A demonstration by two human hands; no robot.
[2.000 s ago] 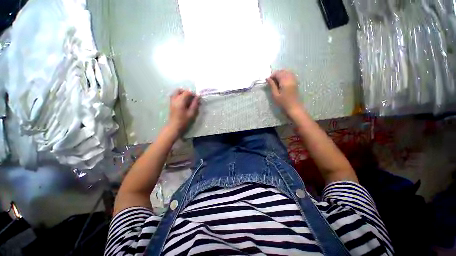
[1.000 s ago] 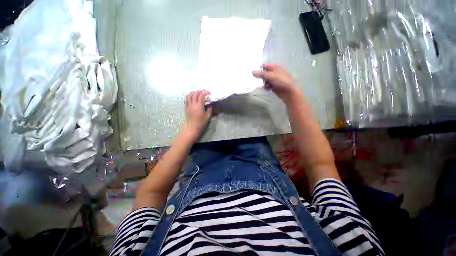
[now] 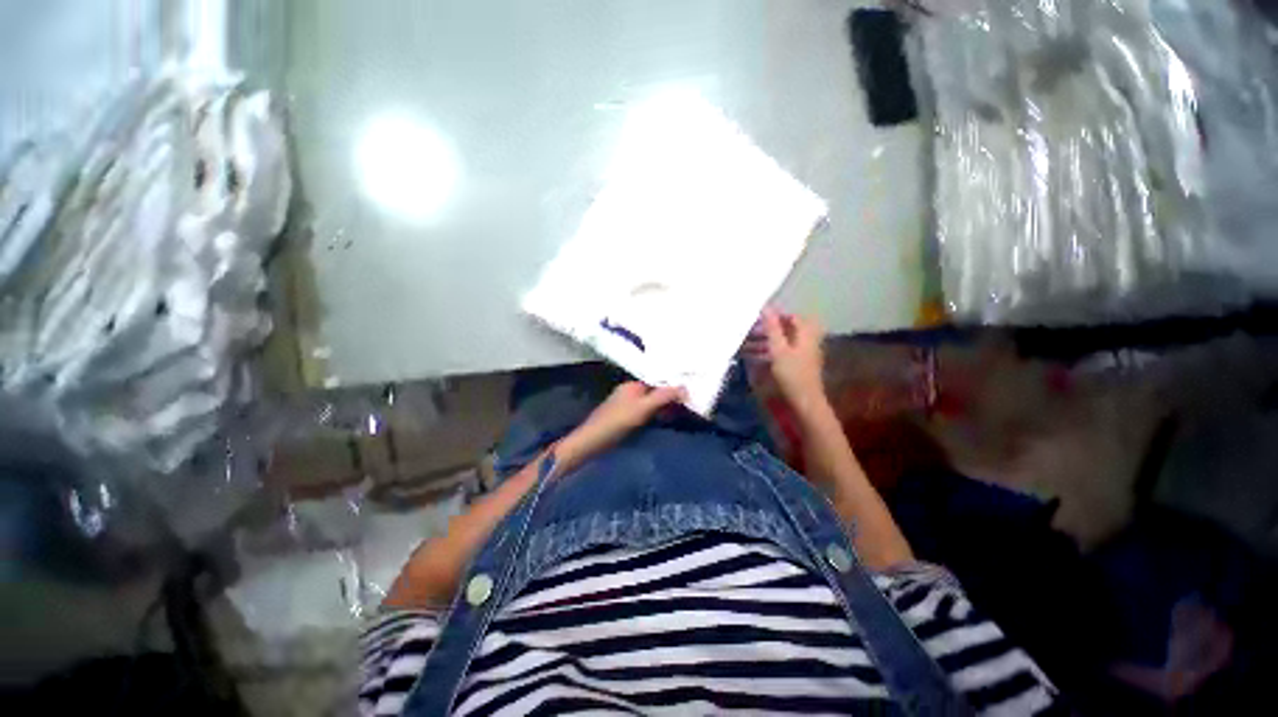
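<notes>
A folded white shirt (image 3: 687, 224) lies turned at an angle, its near corner past the front edge of the table. A dark label mark shows near its lower left side. Glare washes out its surface, so I cannot tell whether a bag is around it. My left hand (image 3: 648, 404) grips the near edge of the shirt beside its near corner. My right hand (image 3: 788, 350) is at the shirt's right edge near the same corner, fingers partly apart; whether it grips the edge is not clear.
A heap of matte white shirts (image 3: 154, 266) is at the left of the table (image 3: 407, 280). Glossy bagged shirts (image 3: 1079, 168) are stacked at the right. A black phone (image 3: 882, 66) lies beside that stack. Red scraps are on the floor below.
The folded shirt has turned diagonally and come nearer to me, and its dark label mark now shows. Both hands have moved down toward the table's front edge.
</notes>
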